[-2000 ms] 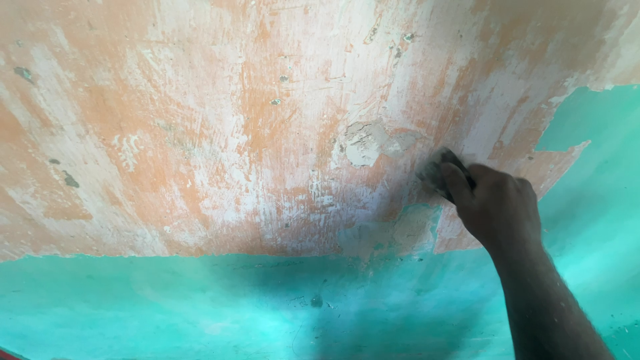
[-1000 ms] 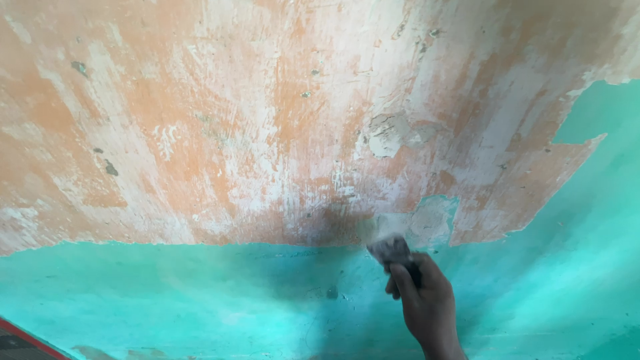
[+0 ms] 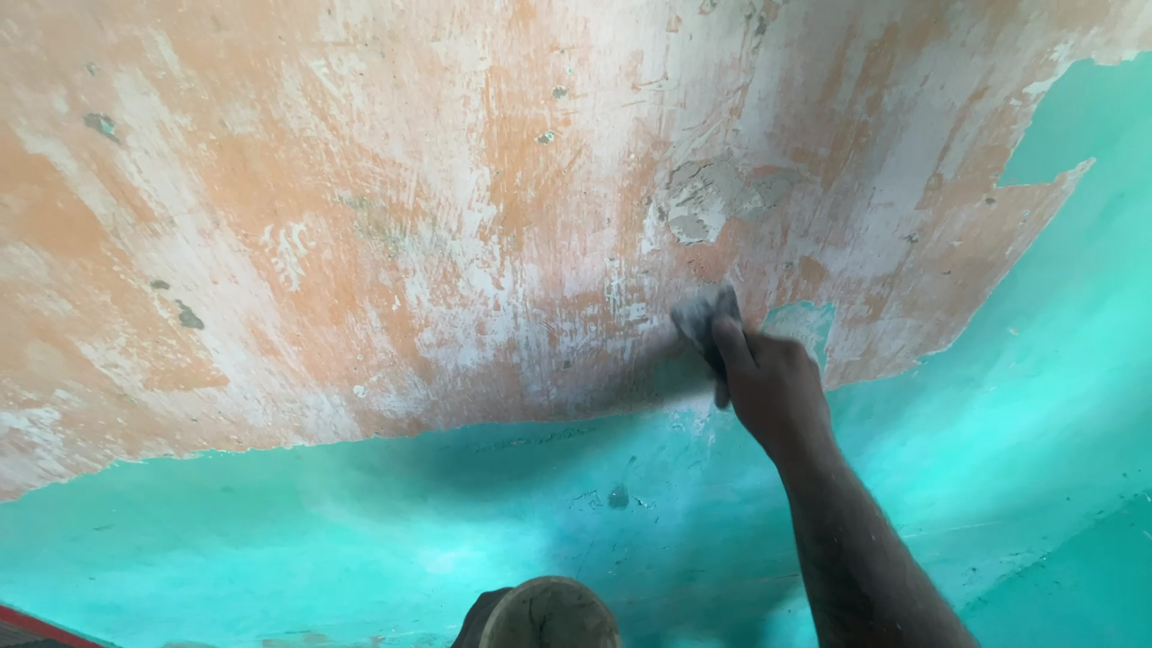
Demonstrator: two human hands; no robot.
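My right hand (image 3: 778,382) is closed around the dark handle of a scraper or putty knife (image 3: 706,324), whose blurred blade lies against the wall. Around it, the wall (image 3: 504,234) shows worn orange and whitish layers. Just above the blade is a patch of bare grey plaster (image 3: 706,202), and a small turquoise patch (image 3: 805,324) shows beside my knuckles. At the bottom edge, my left hand (image 3: 477,616) is partly visible as a dark shape, holding a round, pale container (image 3: 551,616); most of that hand is hidden or out of frame.
Turquoise paint (image 3: 405,522) covers the lower wall and the right side, with a ragged edge against the orange area. Small chips and pits (image 3: 189,315) mark the surface. A red strip (image 3: 45,625) crosses the bottom left corner.
My right hand with the scraper has moved up from the turquoise paint, where it was a second ago, onto the worn area. The round container has come into view at the bottom.
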